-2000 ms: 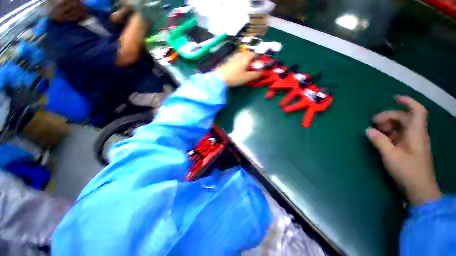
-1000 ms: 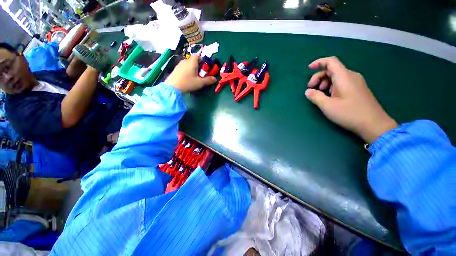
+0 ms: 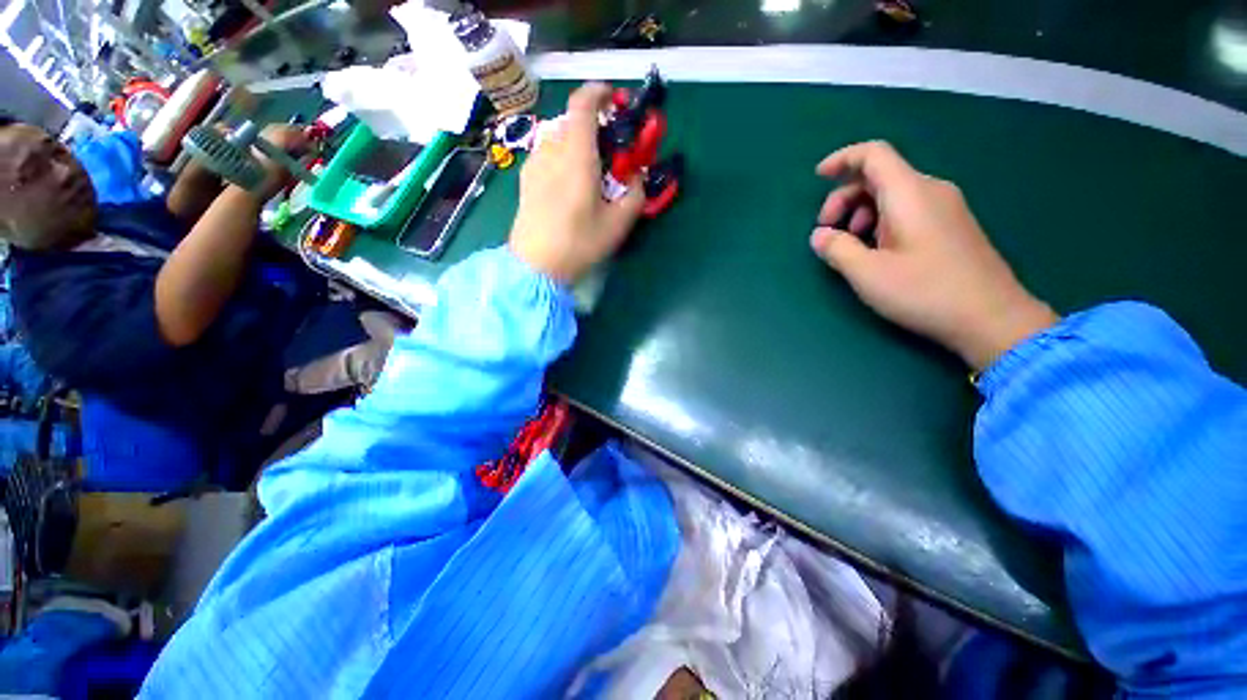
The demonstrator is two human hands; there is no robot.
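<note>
My left hand (image 3: 568, 198) is closed around several red spring clamps with black modules (image 3: 640, 144), just short of the white line. The clamps are bunched together and partly hidden by my fingers, so I cannot tell how many there are. My right hand (image 3: 916, 246) hovers over the bench to the right, fingers curled and thumb apart from them, with nothing seen in it. More red clamps lie in the crate (image 3: 527, 445) below the bench edge, mostly hidden by my sleeve.
A smartphone (image 3: 445, 203) and a green tray (image 3: 367, 178) lie left of my left hand. A labelled bottle (image 3: 495, 62) and white wipes (image 3: 404, 93) stand behind. A small ring-shaped item (image 3: 516, 131) is beside them. Another person (image 3: 137, 287) sits at the left, near a small fan (image 3: 226, 153).
The clamps that lay in a row on the bench are now gathered at my left hand, which has moved right. The phone is uncovered. My right hand has moved slightly left.
</note>
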